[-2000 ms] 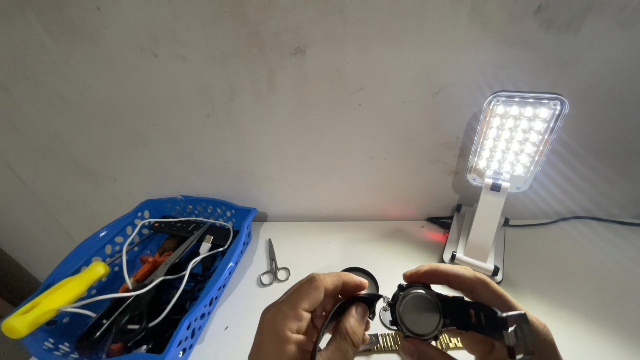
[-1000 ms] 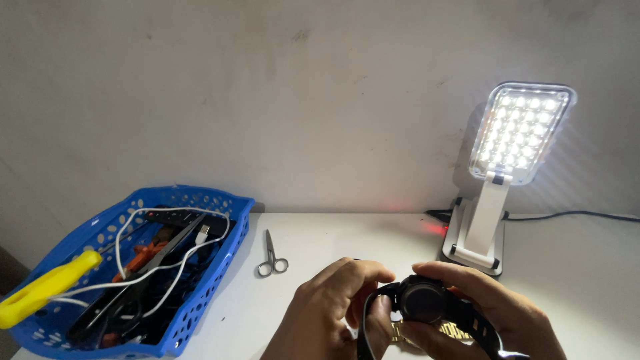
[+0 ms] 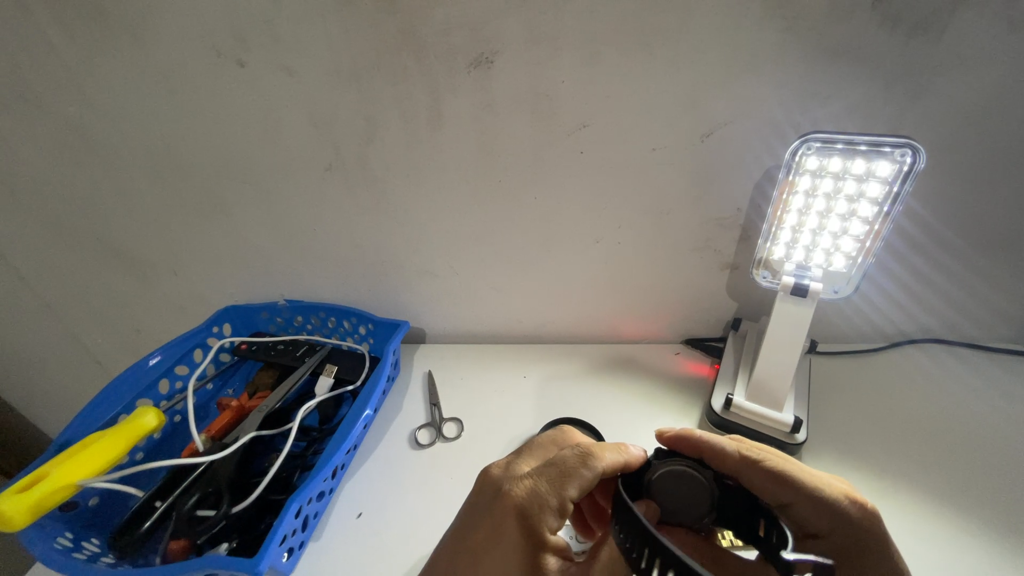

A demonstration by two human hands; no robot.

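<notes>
A wristwatch with a black strap point(image 3: 680, 490) is between my two hands, its round dark case turned up. My left hand point(image 3: 544, 504) grips the strap on the left side of the case. Around the right side of the case and strap is my right hand point(image 3: 792, 496), with a metal buckle hanging below its fingers. Under the hands a gold-coloured metal watch band point(image 3: 730, 539) shows in part. A black round object point(image 3: 573, 424) lies behind my left hand, mostly hidden. Small metal scissors point(image 3: 436, 420) lie on the white table to the left.
A blue perforated plastic basket point(image 3: 320, 512) at the left holds a yellow-handled tool point(image 3: 80, 468), large scissors, a white USB cable point(image 3: 300, 416) and a black remote. A lit LED desk lamp point(image 3: 836, 212) stands at the back right, its cord running right along the wall.
My left hand has come closer to the watch case and now holds the strap beside it. The strap hangs lower, in front of the hands, than two seconds ago.
</notes>
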